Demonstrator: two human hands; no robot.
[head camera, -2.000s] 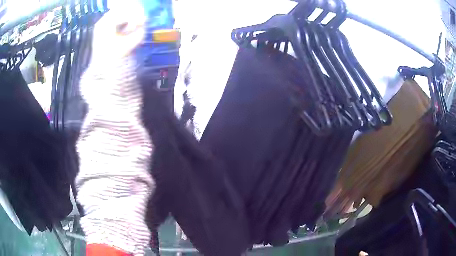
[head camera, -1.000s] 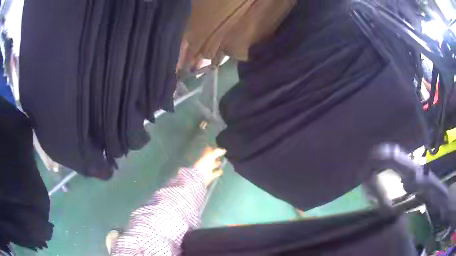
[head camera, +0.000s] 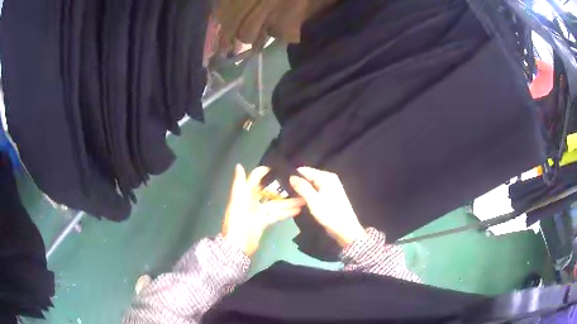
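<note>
Black garments (head camera: 405, 145) hang in a dense group at the centre right, their lower edges towards the middle. My left hand (head camera: 256, 205) is at the left lower edge, its fingertips on the black cloth and a small yellow-orange item (head camera: 271, 192) at its fingers. My right hand (head camera: 326, 199) pinches the black garment hem with thumb and fingers just right of it. Both sleeves are striped. What the yellow item is cannot be told.
Another black garment group (head camera: 95, 95) hangs at the left, with brown garments (head camera: 272, 19) at the top. A black garment (head camera: 304, 297) lies across the bottom. Thin metal rack legs (head camera: 259, 88) stand on the green floor (head camera: 183, 209). Hangers crowd the upper right.
The view has turned down to the hems. One hand was reaching near the black group; now both hands are at its lower edge, and my right hand has come into view.
</note>
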